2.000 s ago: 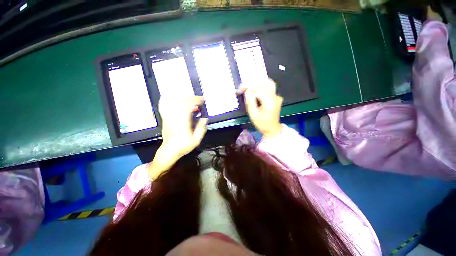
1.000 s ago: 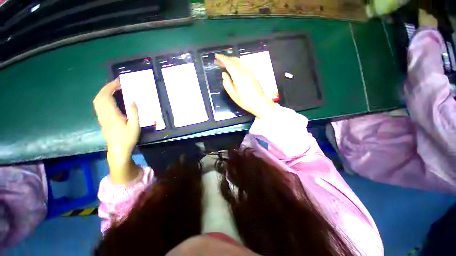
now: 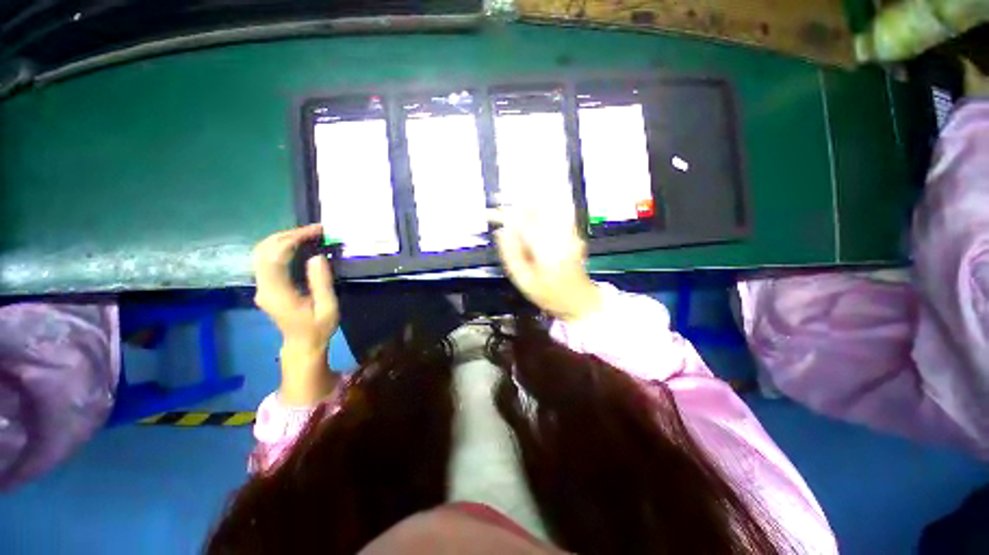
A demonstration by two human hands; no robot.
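Observation:
A black phone tray (image 3: 694, 233) lies on the green mat with four lit smartphones in its slots. The far-left smartphone (image 3: 356, 184) shows a white screen with a green spot at its lower left. The second (image 3: 447, 179) and third (image 3: 532, 152) show white screens. The fourth smartphone (image 3: 615, 163) has a red block (image 3: 645, 208) and a green block low down. The right-end slot holds only a small white scrap (image 3: 680, 164). My left hand (image 3: 298, 284) is at the tray's lower left corner, holding nothing. My right hand (image 3: 546, 255) is over the third phone's lower end, blurred, holding nothing visible.
A brown board (image 3: 694, 24) and a dark stacked pile (image 3: 217, 27) lie along the far edge. A pale green item (image 3: 922, 27) is at the far right. Neighbouring workers' pink sleeves (image 3: 960, 239) show at the right, and pink clothing (image 3: 54, 379) at the left.
My right hand has drawn back from the third phone's upper part to its lower end. That phone's dark screen is now white. My left hand sits lower against the tray; the view has shifted.

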